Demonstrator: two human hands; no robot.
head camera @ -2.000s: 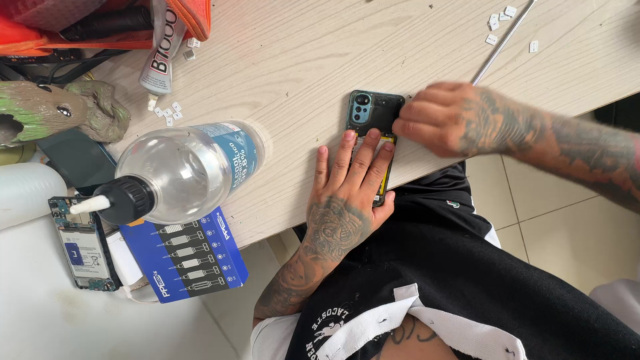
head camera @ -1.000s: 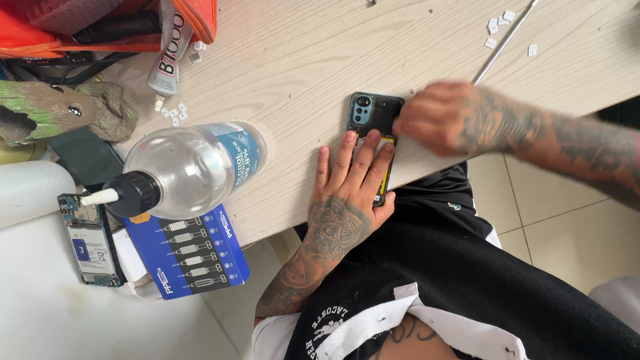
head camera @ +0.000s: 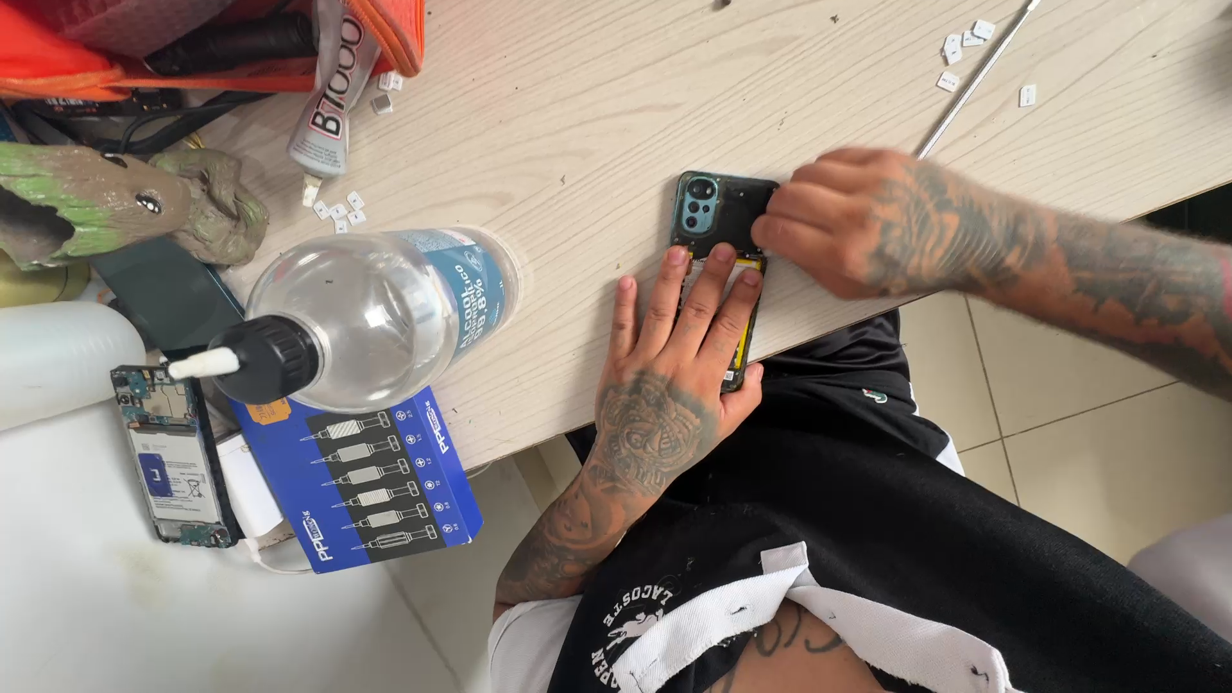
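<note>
A smartphone with its back cover off lies near the front edge of the wooden table, its camera block at the upper left and its yellow-edged battery partly uncovered. My left hand rests on the phone's lower half, fingers spread over the battery, thumb at its lower end. Curled at the phone's upper right edge is my right hand; its fingertips are hidden, so whether it holds something small cannot be told. A thin metal rod lies on the table beyond the right hand.
Left of the phone stand a clear alcohol bottle, a blue screwdriver-set box and another opened phone. A B7000 glue tube, orange bag, tree-creature figure and small white tags are farther back.
</note>
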